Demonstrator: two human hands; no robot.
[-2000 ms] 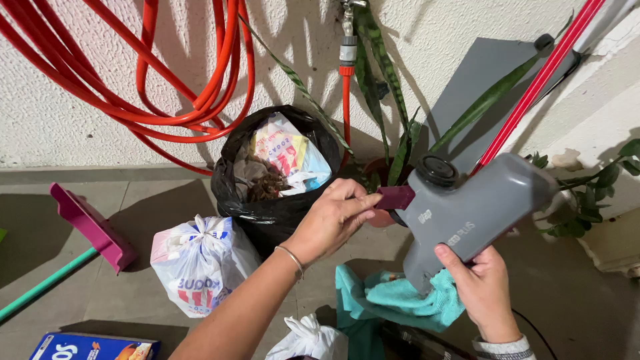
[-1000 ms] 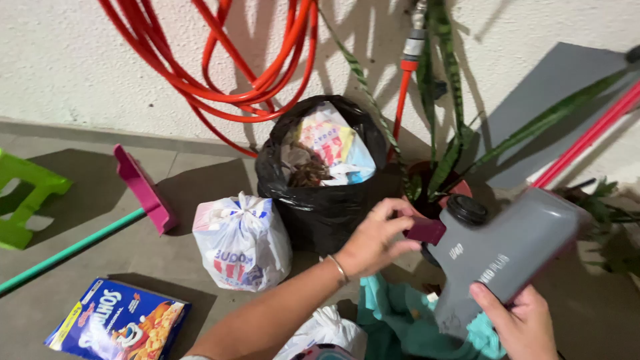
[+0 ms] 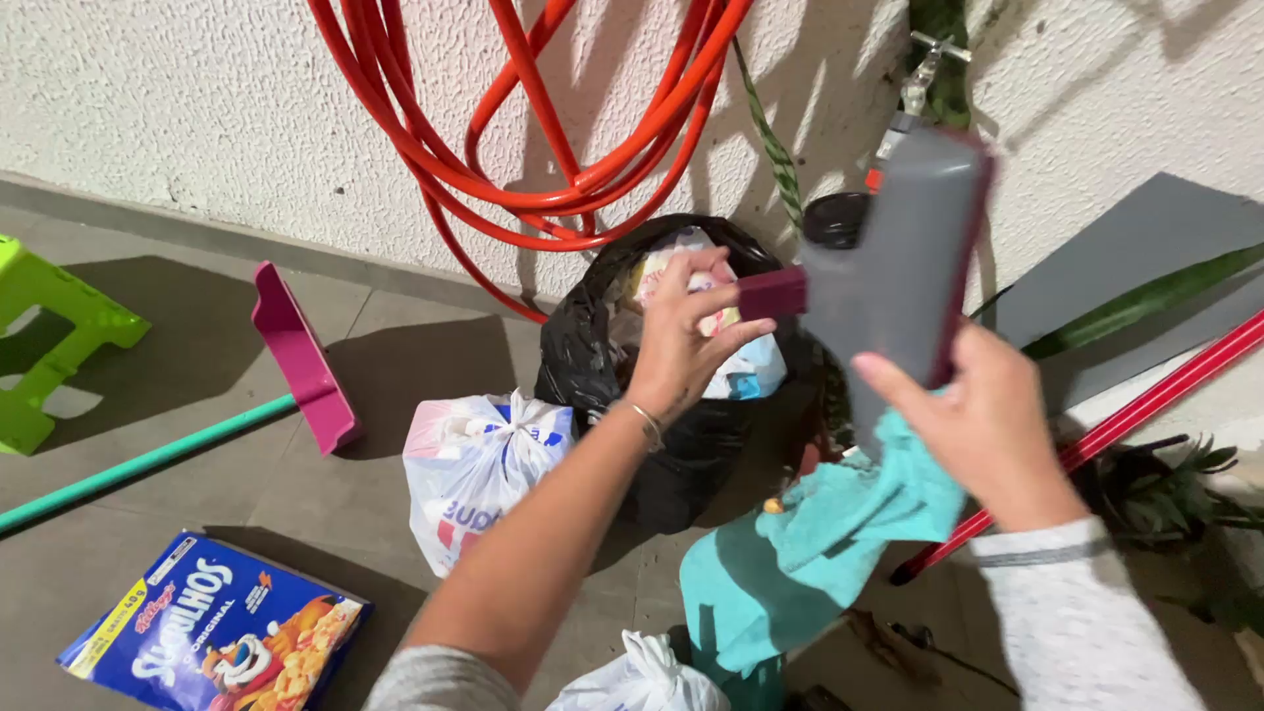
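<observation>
A grey plastic mop head point(image 3: 904, 262) with a black round cap and a maroon tab is held up in front of me, blurred. My right hand point(image 3: 973, 425) grips its lower right side, thumb on the grey face. A turquoise cloth point(image 3: 820, 543) hangs from its lower end, below that hand. My left hand point(image 3: 691, 331), wearing a thin bracelet, has its fingertips at the end of the maroon tab point(image 3: 772, 293). Behind the left hand stands a black garbage bag point(image 3: 691, 464) opened at the top, with plastic wrappers and refuse inside.
A tied white plastic bag point(image 3: 484, 469), a blue cereal box point(image 3: 217, 632), a magenta dustpan point(image 3: 301, 365) and a green step stool point(image 3: 59, 341) are on the tiled floor. An orange hose point(image 3: 553, 202) hangs on the wall. A red pole point(image 3: 1165, 395) leans right, near plants.
The grey head has been turned more upright and sits closer to the black bag, with the cloth hanging lower. My left hand now covers part of the bag's opening. The view has shifted.
</observation>
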